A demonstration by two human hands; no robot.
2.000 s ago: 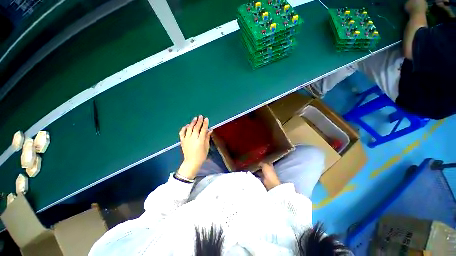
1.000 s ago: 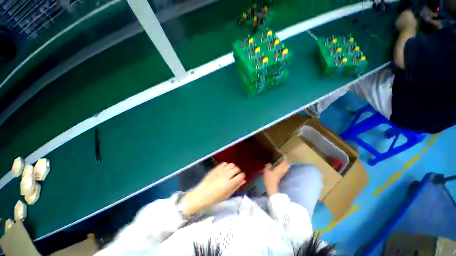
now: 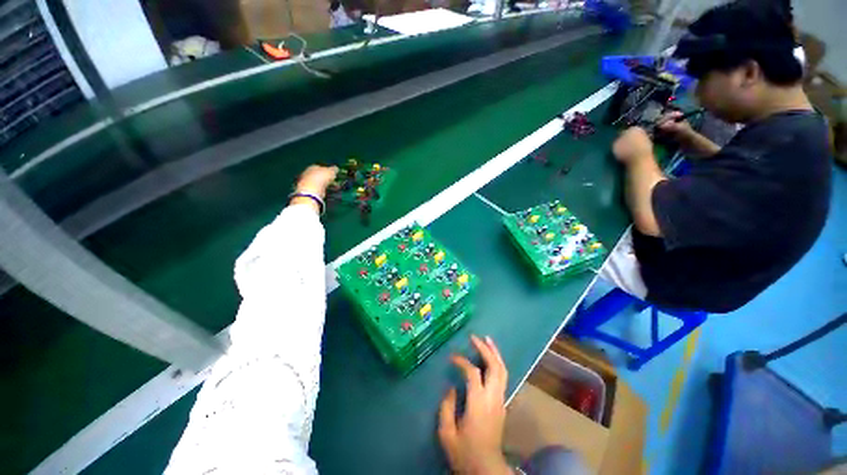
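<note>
My left hand is stretched out over the conveyor, its fingers on the left edge of a wired board panel with dark leads and connectors. My right hand is over the bench near its front edge, fingers apart, holding nothing. A tall stack of green circuit board panels stands on the bench between my hands. A lower stack of circuit board panels stands further right.
A person in a dark shirt sits on a blue stool at the right, working. A metal post rises at the left. An open cardboard box is below the bench edge. The conveyor runs behind.
The view has swung right and up. My left hand has moved from the red-bag box to the wired board panel on the conveyor. My right hand has come up over the bench.
</note>
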